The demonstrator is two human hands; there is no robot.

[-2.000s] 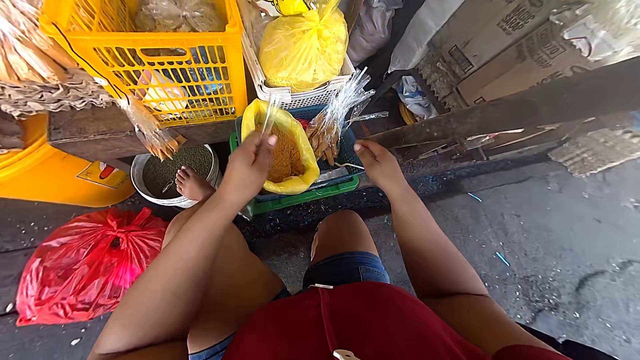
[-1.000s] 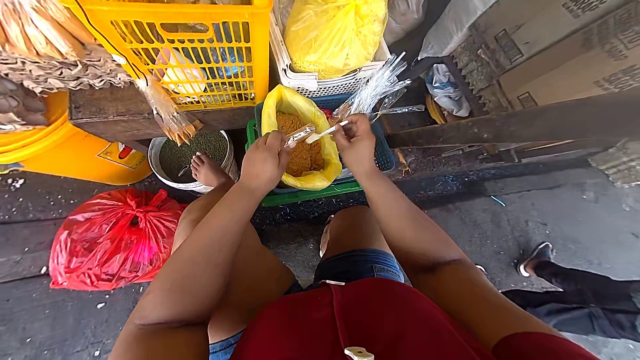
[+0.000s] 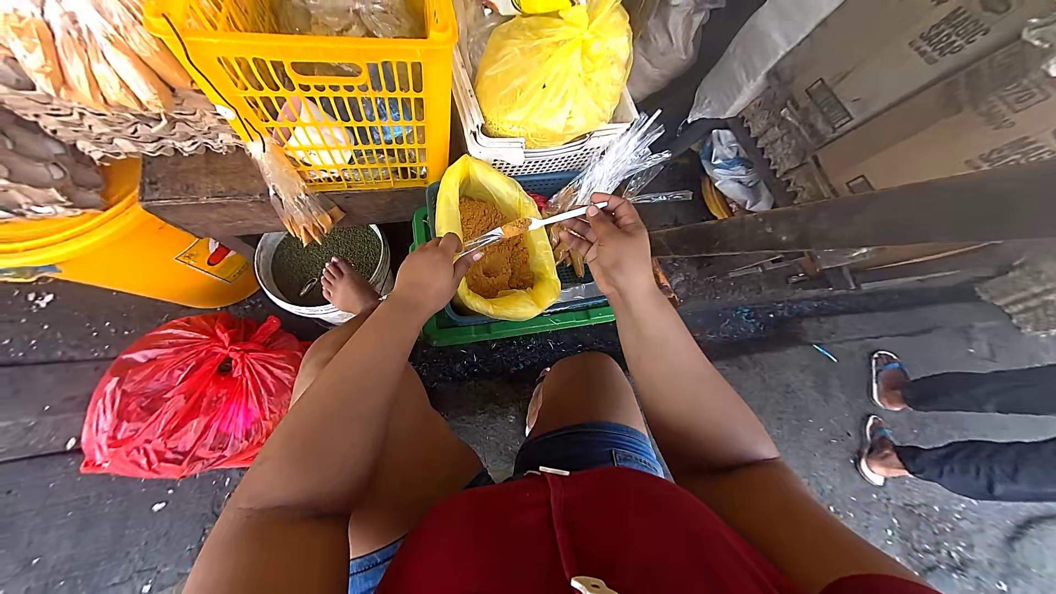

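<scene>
A yellow plastic bag point(image 3: 540, 276) stands in a green tray, its top spread around orange-brown powder point(image 3: 495, 268). Above it my left hand point(image 3: 431, 272) pinches a narrow clear plastic sleeve point(image 3: 483, 241). My right hand point(image 3: 612, 243) grips the far end of a slim white spoon point(image 3: 569, 216). Powder lies on the spoon's tip, which is at the sleeve's mouth. Beside the bag, under and behind my right hand, are a bundle of clear empty sleeves point(image 3: 615, 169) and some sleeves filled with powder, partly hidden.
A yellow crate point(image 3: 330, 62) and a white crate point(image 3: 528, 157) stand behind the bag. At left are a white pail of green beans point(image 3: 330, 247), my foot at its rim, and a red plastic bag point(image 3: 194, 396). Another person's feet point(image 3: 887, 421) are at right.
Two seconds ago my hands were apart, the left holding a sleeve; now the right holds the spoon against the sleeve. Powder shows on the spoon. A person's legs have come into view at right.
</scene>
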